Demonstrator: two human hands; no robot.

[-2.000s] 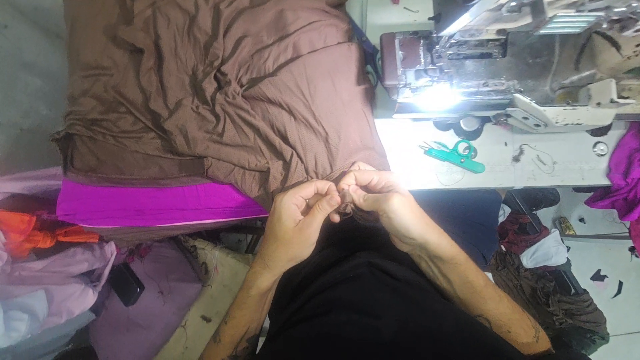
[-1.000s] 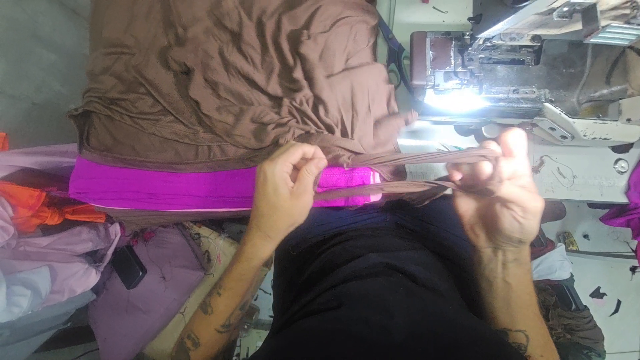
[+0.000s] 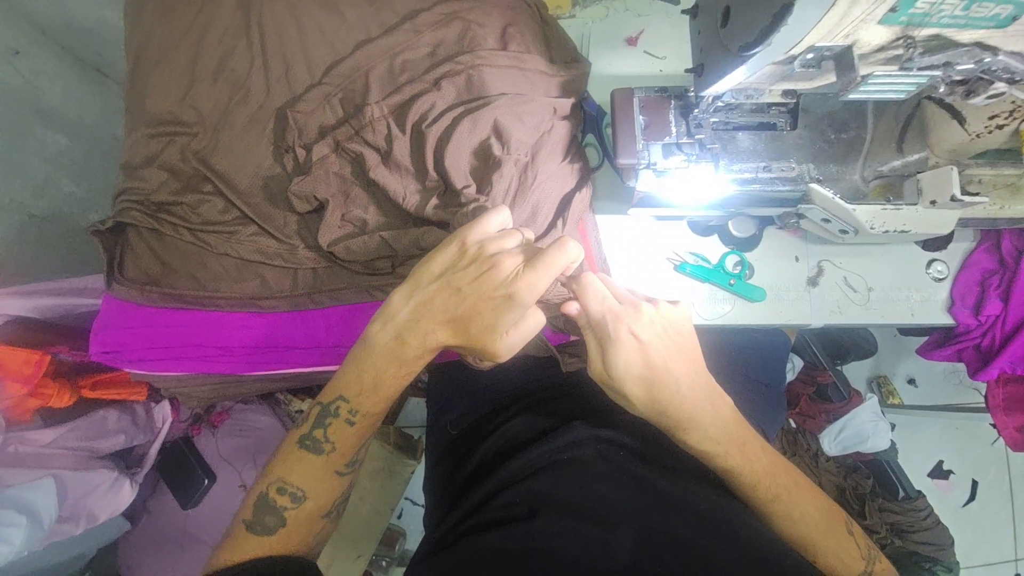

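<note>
Brown fabric lies in a large pile, bunched toward its right side, over a folded purple fabric. At the pile's lower right corner, my left hand is closed on the brown fabric, its knuckles up. Close against it, my right hand pinches an edge of the same fabric between thumb and fingers. The fingers hide most of the gripped part. Green thread snips lie on the white sewing table, to the right of my hands.
A sewing machine with its lamp lit stands at the upper right, dark-handled scissors beside it. Purple cloth hangs at the right edge. At lower left, a black phone rests on mauve fabric.
My hands were apart one second ago, with brown strips stretched between them; now they are together at the pile's corner. The brown fabric now covers more of the purple fabric's right end.
</note>
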